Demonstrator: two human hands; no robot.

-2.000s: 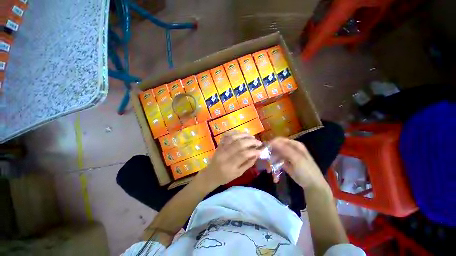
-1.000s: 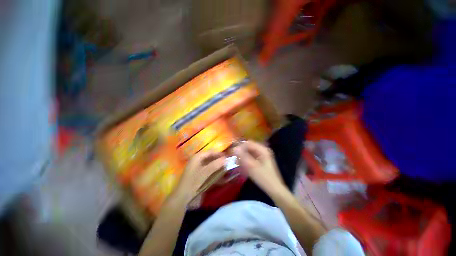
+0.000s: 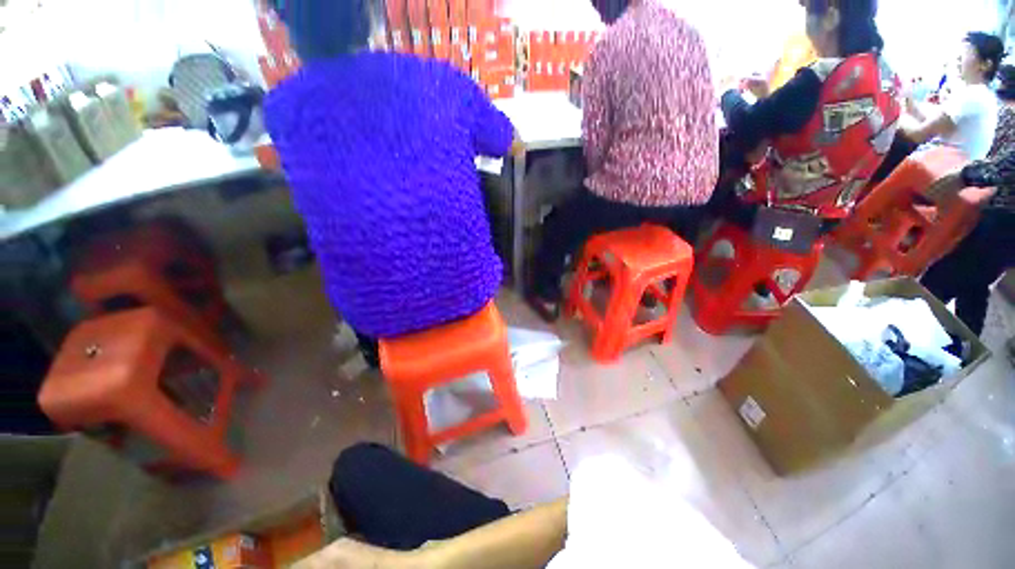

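Only a corner of the carton (image 3: 167,548) shows at the bottom left edge, with orange retail boxes (image 3: 236,550) inside. My right forearm comes in from the bottom middle, overexposed at the sleeve. My right hand (image 3: 340,555) is at the bottom edge beside the carton, mostly cut off, so its fingers and anything in them are hidden. My left hand is out of the picture.
Several people sit with their backs to me at white benches; the nearest wears purple (image 3: 390,189). Red-orange stools (image 3: 451,350) stand around. A large open carton (image 3: 818,378) with plastic bags is on the right. Orange boxes (image 3: 562,58) are stacked on the bench.
The view has swung up and to the right. The carton has shifted to the bottom left edge, my left hand has left the picture, and the bench with the seated people has come into view.
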